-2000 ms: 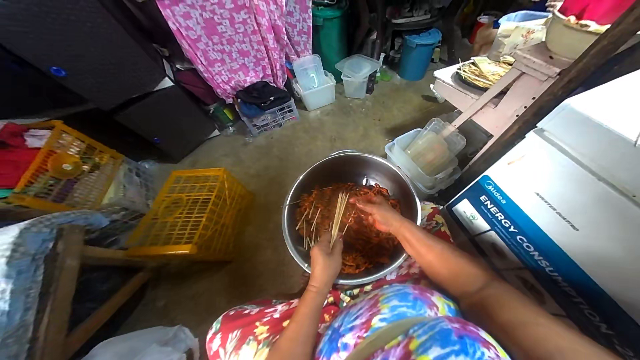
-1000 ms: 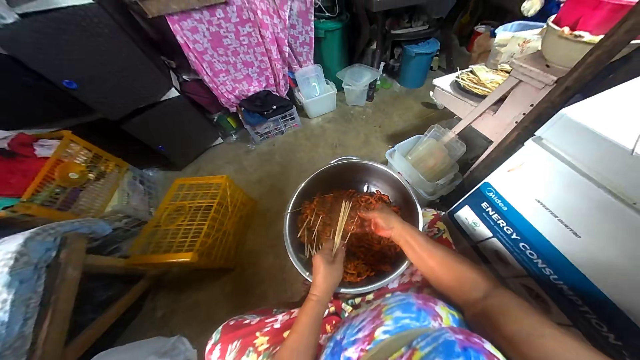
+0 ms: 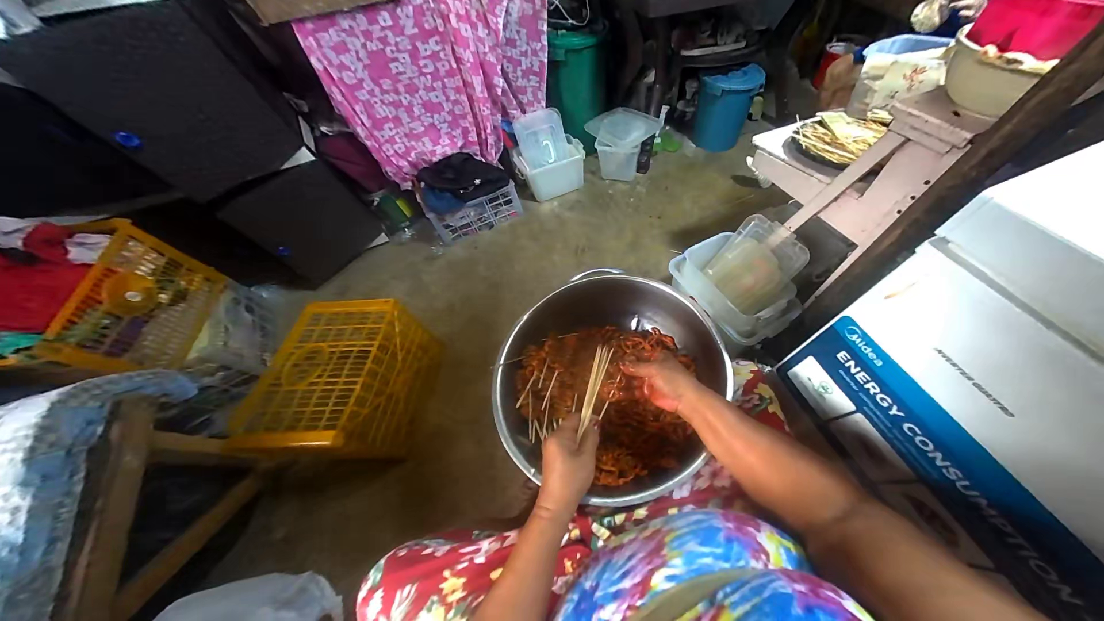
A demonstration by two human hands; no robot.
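Note:
A wide metal basin (image 3: 612, 297) rests against my lap, holding a mass of red-orange, sauce-coated stringy food (image 3: 634, 431). My left hand (image 3: 570, 448) is closed around a bundle of thin wooden skewers (image 3: 595, 384), whose tips point up over the food. In the basin's right half, my right hand (image 3: 662, 379) touches the food with bent fingers; whether it grips a piece cannot be told. Several more sticks (image 3: 543, 392) stand or lean in the food on the left side of the basin, their lower ends hidden.
A yellow plastic crate (image 3: 336, 379) stands left on the floor. Stacked clear plastic tubs (image 3: 733, 280) sit just beyond the basin's right rim. A large appliance box (image 3: 975, 345) borders my right arm. A pink wooden bench (image 3: 936, 129) bears a plate of sticks (image 3: 837, 138).

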